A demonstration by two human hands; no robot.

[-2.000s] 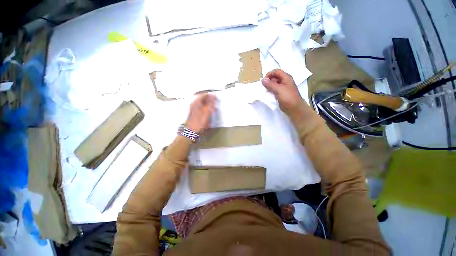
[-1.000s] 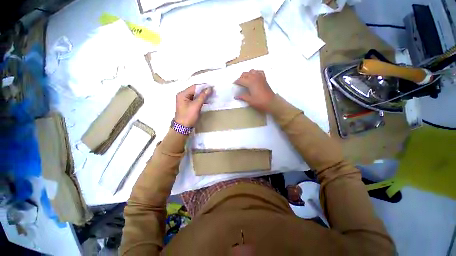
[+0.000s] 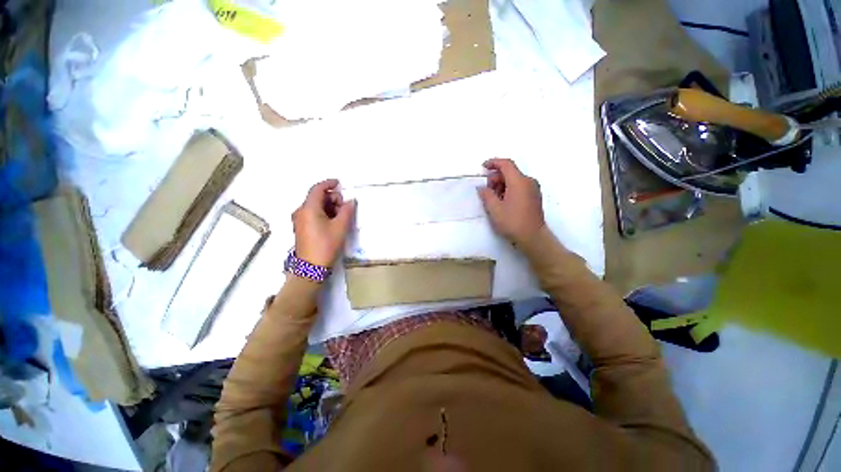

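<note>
A white strip (image 3: pixel 415 201) lies stretched between my hands, over the place of the farther khaki strip; only a thin dark line shows along its far edge. My left hand (image 3: pixel 321 224) pinches its left end and my right hand (image 3: pixel 512 201) holds its right end. A khaki fabric strip (image 3: pixel 420 283) lies uncovered nearer my body. A khaki strip bundle (image 3: pixel 182 198) lies slanted at the left, with a white-topped strip stack (image 3: pixel 214 277) beside it.
An iron (image 3: pixel 678 138) sits on a metal rest (image 3: pixel 659 210) over brown material at right. White sheets (image 3: pixel 369 55) over a brown holed piece (image 3: pixel 468 41) lie beyond. A yellow marked strip (image 3: pixel 247 20) is far left. A large khaki pile (image 3: pixel 83 295) lies at the left edge.
My hands have spread apart and moved nearer my body, drawing the white strip flat over the farther khaki strip, which was uncovered before. The camera view has shifted slightly.
</note>
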